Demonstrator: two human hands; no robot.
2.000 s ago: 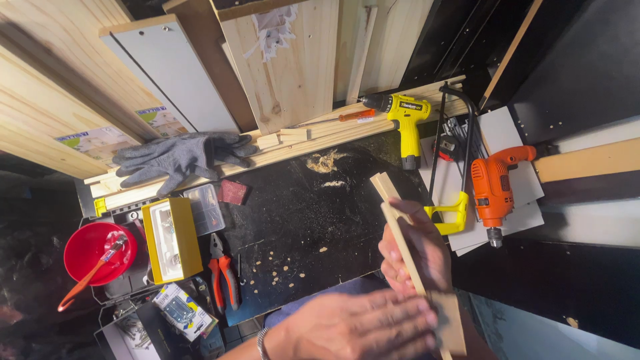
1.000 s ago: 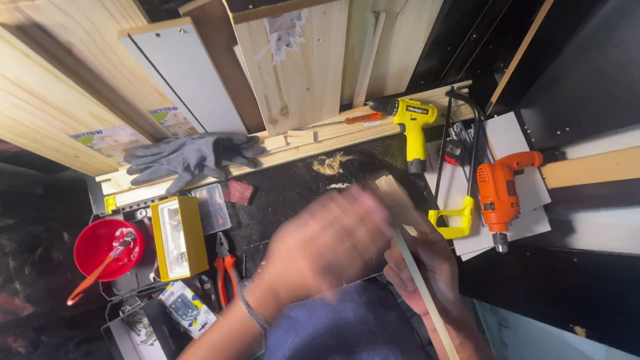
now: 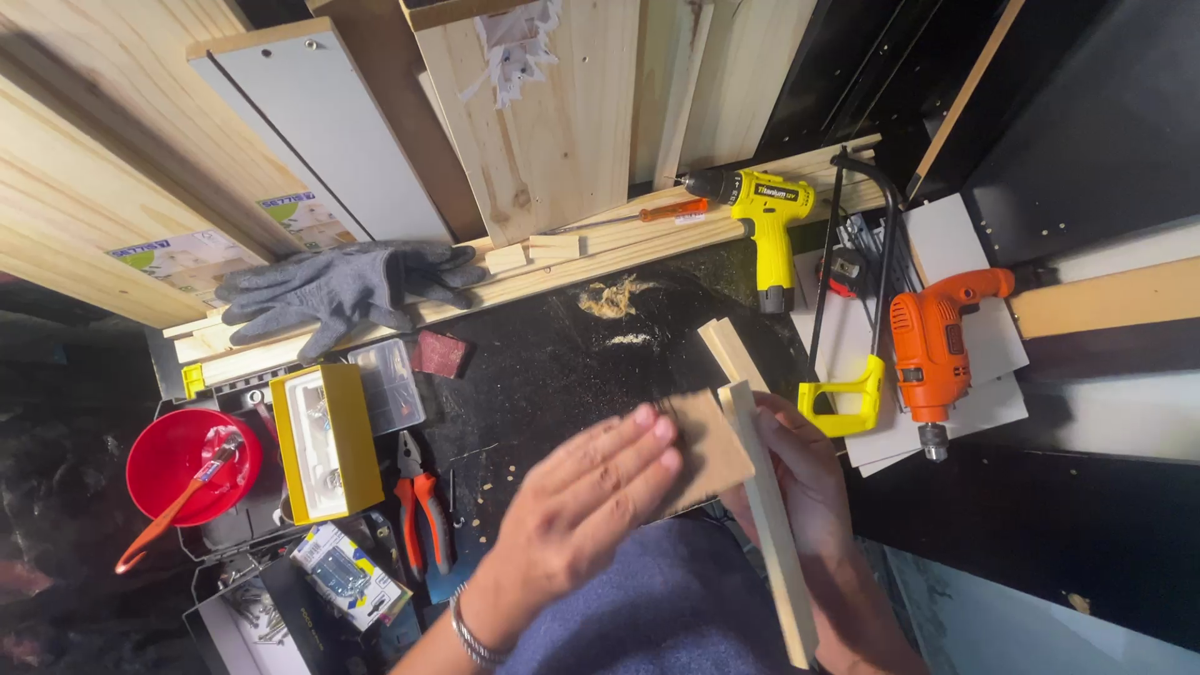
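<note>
My right hand (image 3: 806, 469) grips narrow wooden strips near the lower middle of the head view. One wooden strip (image 3: 773, 534) runs down toward my lap, and the end of a second strip (image 3: 733, 354) sticks out above the fingers. My left hand (image 3: 586, 502), with a metal bracelet at the wrist, has its fingers extended over a piece of brown sandpaper (image 3: 708, 450). The sandpaper's right edge meets the strip. Whether the left thumb holds it from beneath is hidden.
A yellow cordless drill (image 3: 773, 225), a hacksaw (image 3: 844, 394) and an orange corded drill (image 3: 933, 337) lie behind and right. Grey gloves (image 3: 347, 286) rest on long boards. Combination pliers (image 3: 422, 516), a yellow box (image 3: 361, 445) and a red bowl (image 3: 150, 464) stand left.
The left hand, blurred over the strip one second ago, is now left of it with the brown sandpaper in plain view. The right hand still holds the wood.
</note>
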